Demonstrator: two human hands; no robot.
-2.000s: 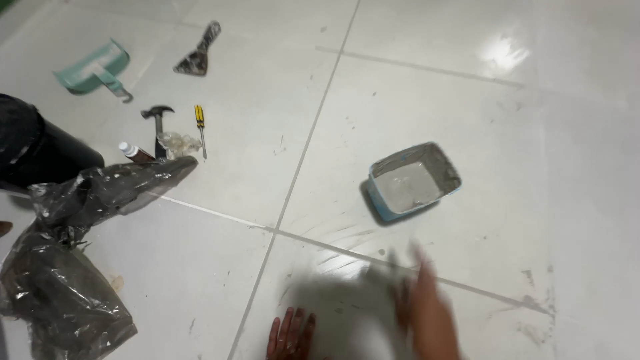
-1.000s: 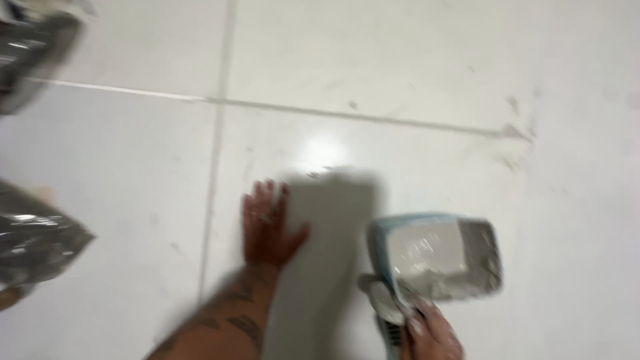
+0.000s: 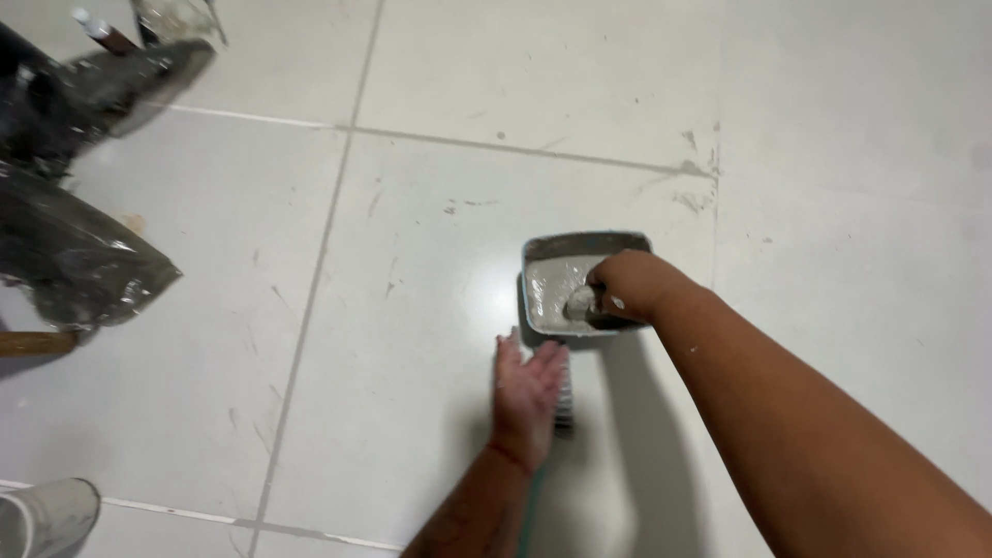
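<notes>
A blue-rimmed plastic tub [image 3: 585, 239] of wet grey grout or a like paste stands on the white tiled floor [image 3: 418, 256]. My right hand [image 3: 632, 285] reaches over the tub's right part, its fingers closed on a paste-covered tool [image 3: 581, 304] whose kind cannot be told. Below the tub's near left corner is my left hand [image 3: 531, 391], fingers apart and nothing held. Partly hidden beside it lies a brush-like thing [image 3: 564, 411], with a thin green strip [image 3: 532, 504] running down from there.
Dark plastic bags [image 3: 85, 248] lie at the left, near a bottle with a white cap [image 3: 97, 25]. A wooden handle [image 3: 39, 342] sticks out below them. At the lower left is a whitish cylindrical container [image 3: 58, 511]. Grey joint lines run between the tiles.
My left hand has moved from flat on the floor to beside the tub. My right hand, at the tub's near edge one second ago, now reaches over its inside.
</notes>
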